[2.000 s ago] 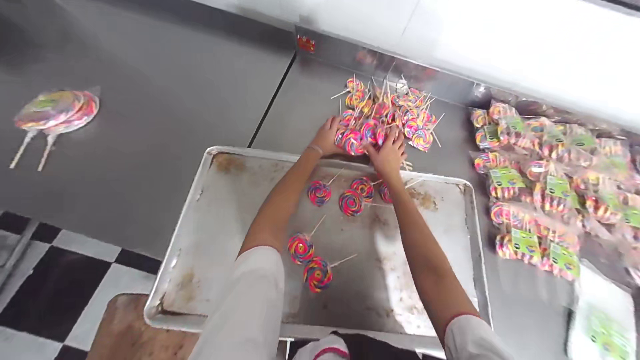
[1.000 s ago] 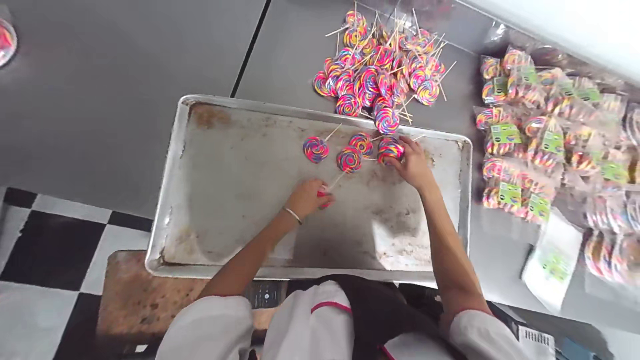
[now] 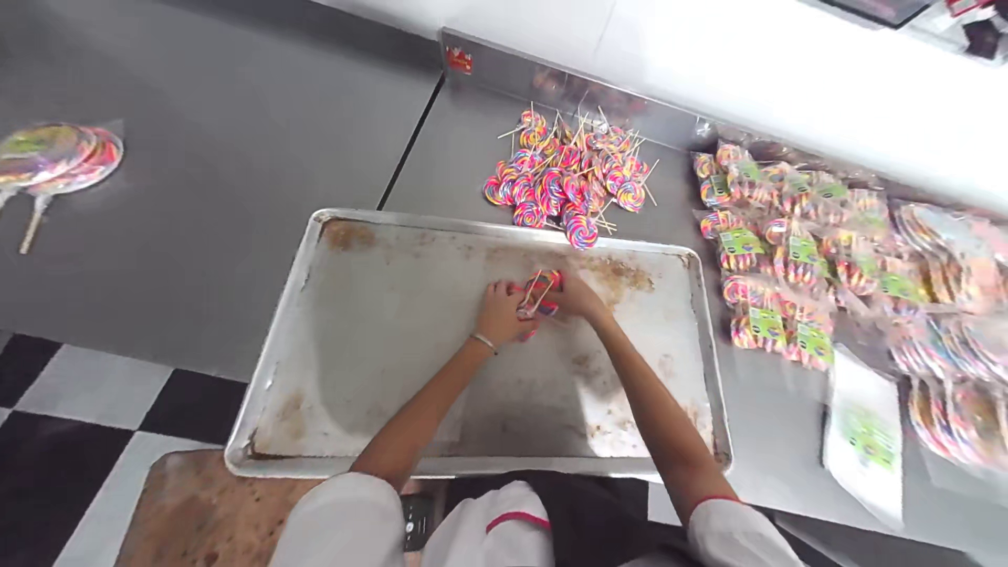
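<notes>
Over the middle of a worn metal baking tray [image 3: 378,339], my two hands meet around a small bunch of swirl lollipops [image 3: 543,291]. My left hand [image 3: 502,315] grips the bunch from the left, with a thin band on its wrist. From the right, my right hand [image 3: 579,298] closes on the same bunch; its fingers are partly hidden. The sticks cross between the hands. Just beyond the tray's far rim lies a loose pile of colourful swirl lollipops [image 3: 563,177], with one lollipop [image 3: 581,230] reaching over the rim.
Bagged lollipops with green labels [image 3: 803,252] stand in rows at the right. Nearer lies a stack of flat clear bags [image 3: 865,433]. Large wrapped lollipops [image 3: 71,157] rest on the grey counter at far left. A low metal backsplash [image 3: 567,87] runs behind the pile.
The lollipops that lay spread on the tray are now gathered between my hands. My left hand has moved up to meet the right one. The view has shifted.
</notes>
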